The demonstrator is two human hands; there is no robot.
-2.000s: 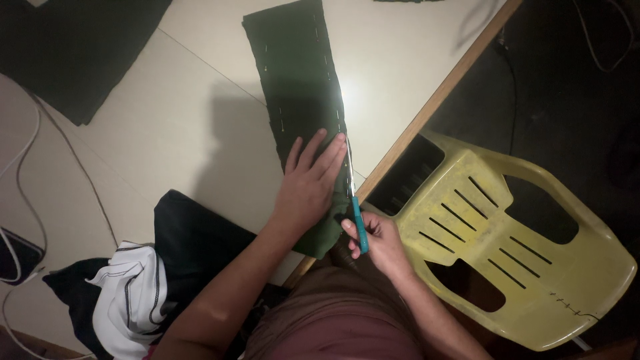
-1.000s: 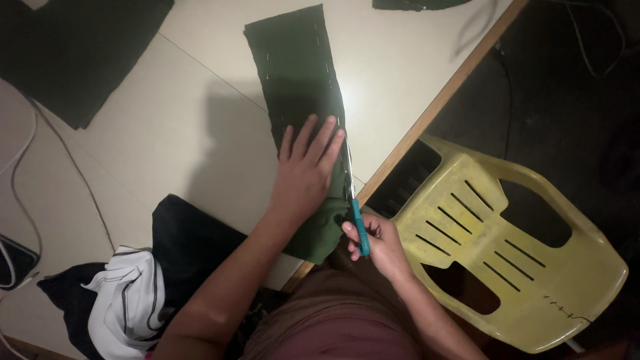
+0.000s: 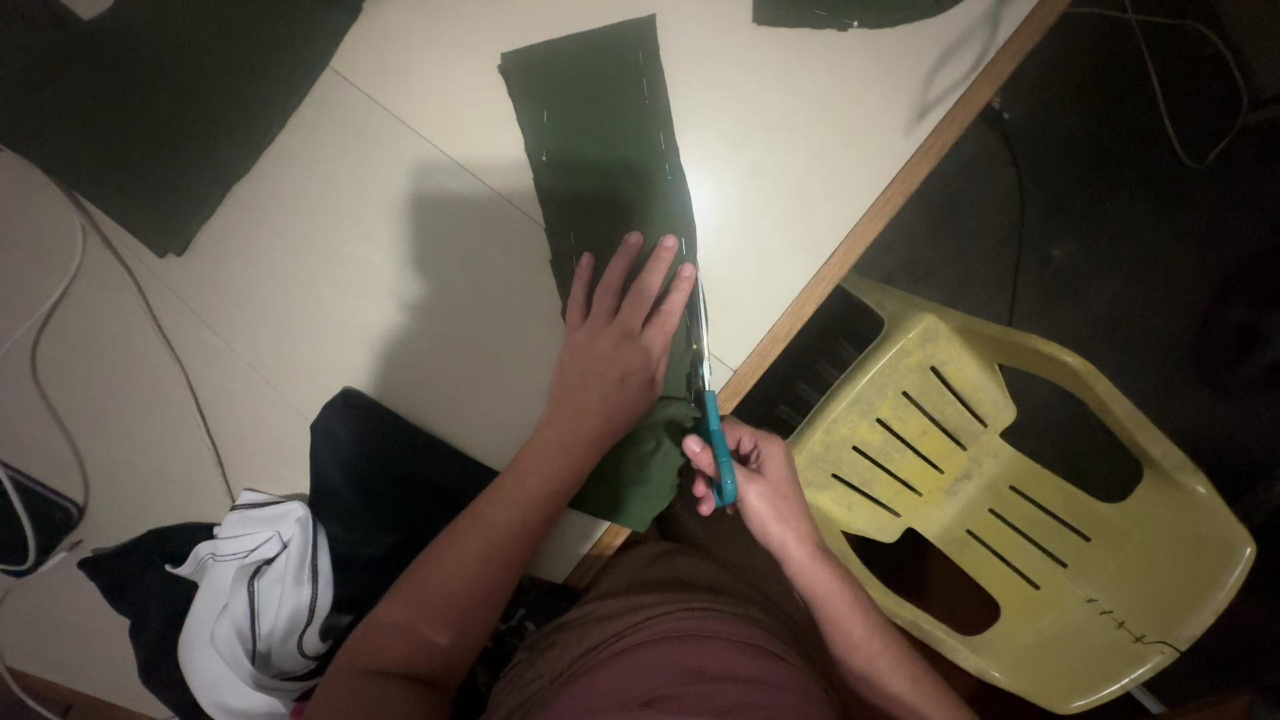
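Observation:
A long dark green fabric piece [image 3: 600,120] lies on the pale table, with several pins stuck along its two long edges. My left hand [image 3: 620,350] rests flat on it, fingers spread, holding nothing. At the fabric's right edge, my right hand [image 3: 745,475] grips the teal handle of a pair of scissors [image 3: 716,440]. The blades point away from me along that edge, just right of my left fingertips, and are partly hidden by the cloth. The fabric's near end is rumpled at the table's edge, between my forearm and the scissors.
A yellow plastic chair [image 3: 960,470] stands right of the table's wooden edge [image 3: 890,205]. Dark fabric [image 3: 170,110] lies at the far left, another green piece [image 3: 850,12] at the top. White and dark cloth [image 3: 270,590] is bunched at lower left, near cables and a phone [image 3: 40,520].
My left hand has shifted slightly on the fabric, its fingers spread wider than two seconds ago. The scissors stay at the right edge in my right hand.

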